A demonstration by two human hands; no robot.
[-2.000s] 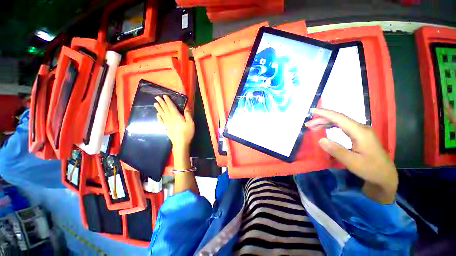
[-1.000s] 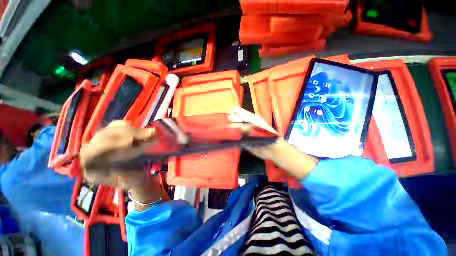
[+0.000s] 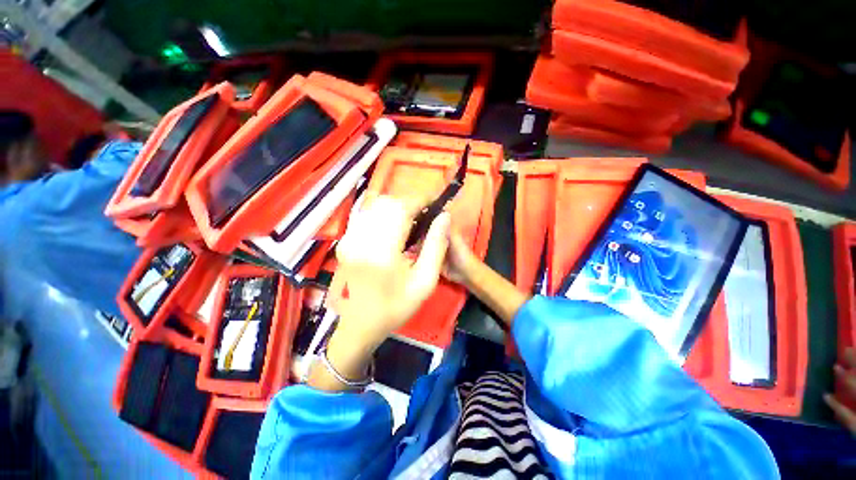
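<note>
A dark tablet (image 3: 443,199), seen nearly edge-on, stands tilted above an orange-red tray (image 3: 483,178). My left hand (image 3: 380,267) is at its lower end and holds it, with the fingertips partly hidden. My right hand (image 3: 457,261) is close behind my left hand; its fingers are mostly hidden, so its grip cannot be told. To the right, a lit tablet (image 3: 662,253) with a blue-swirl screen lies slanted over the trays. It overlaps another lit tablet (image 3: 751,314) in an orange-red tray (image 3: 791,309).
Trays with dark tablets (image 3: 267,159) lean in stacks at the left. Below them are open units (image 3: 246,323) and a double-slot tray (image 3: 192,441). Stacked orange-red trays (image 3: 638,70) stand behind. A person in a blue sleeve (image 3: 70,220) is at left; another hand (image 3: 842,389) shows at the right edge.
The dark tablet was lifted from the left tray, turned between both hands, and now stands steeply edge-on. My right hand has left the lit tablet and moved left. The view has shifted.
</note>
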